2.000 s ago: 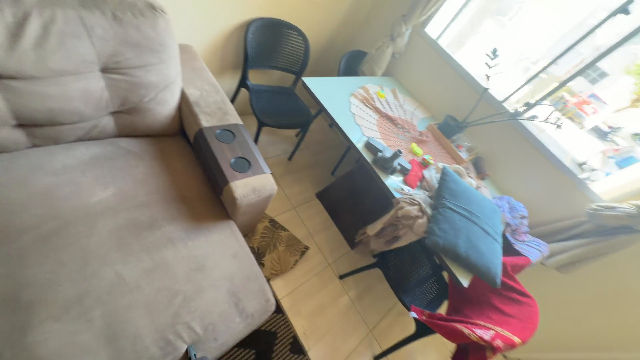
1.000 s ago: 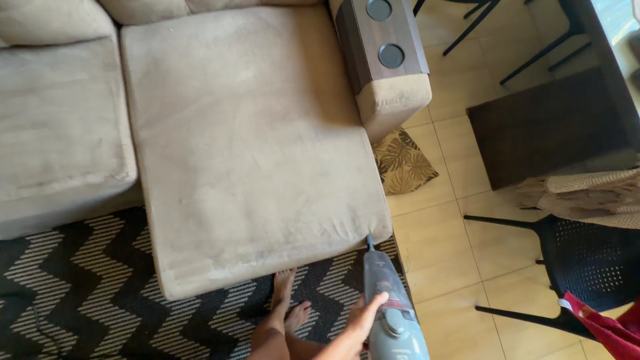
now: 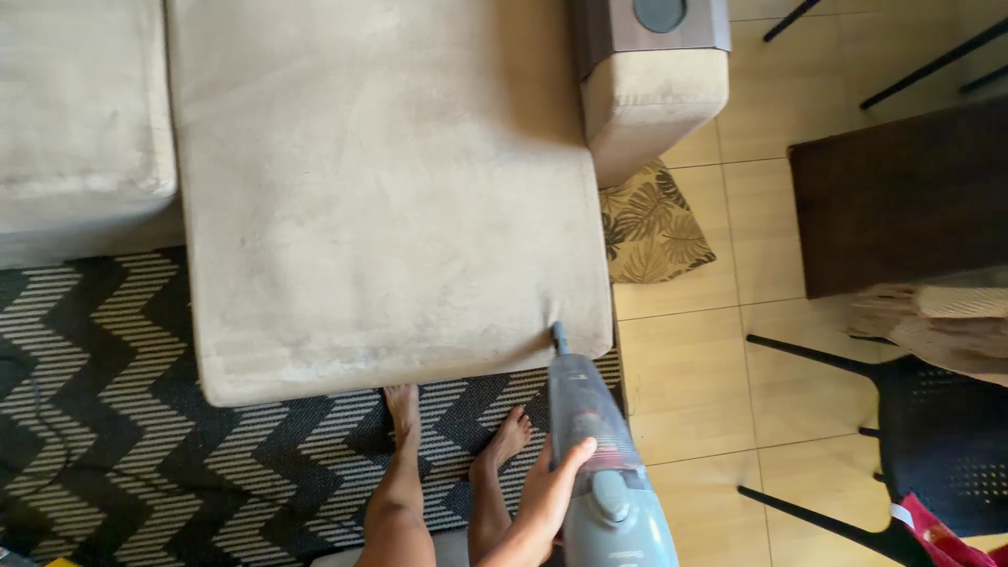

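My left hand (image 3: 551,488) holds the body of a light-blue handheld vacuum cleaner (image 3: 614,504) from its left side, the thumb lying across the clear dust cup (image 3: 591,409). The narrow nozzle (image 3: 559,337) points forward and touches the beige upholstered sofa seat (image 3: 394,197) near its front right corner, where the fabric is slightly dented. My right hand is out of the picture. The rear of the vacuum is cut off by the bottom edge.
My bare feet stand on a black-and-cream zigzag rug (image 3: 331,441). To the right are the sofa armrest (image 3: 661,94), a leaf-patterned cushion (image 3: 654,228) on the tiled floor, a dark brown panel (image 3: 906,197) and a black chair (image 3: 929,441). A dark cord (image 3: 157,476) crosses the rug.
The view has swung down and left from the table to the sofa. Since one second ago, the nozzle has moved from the seat's corner edge onto its top, a little further left.
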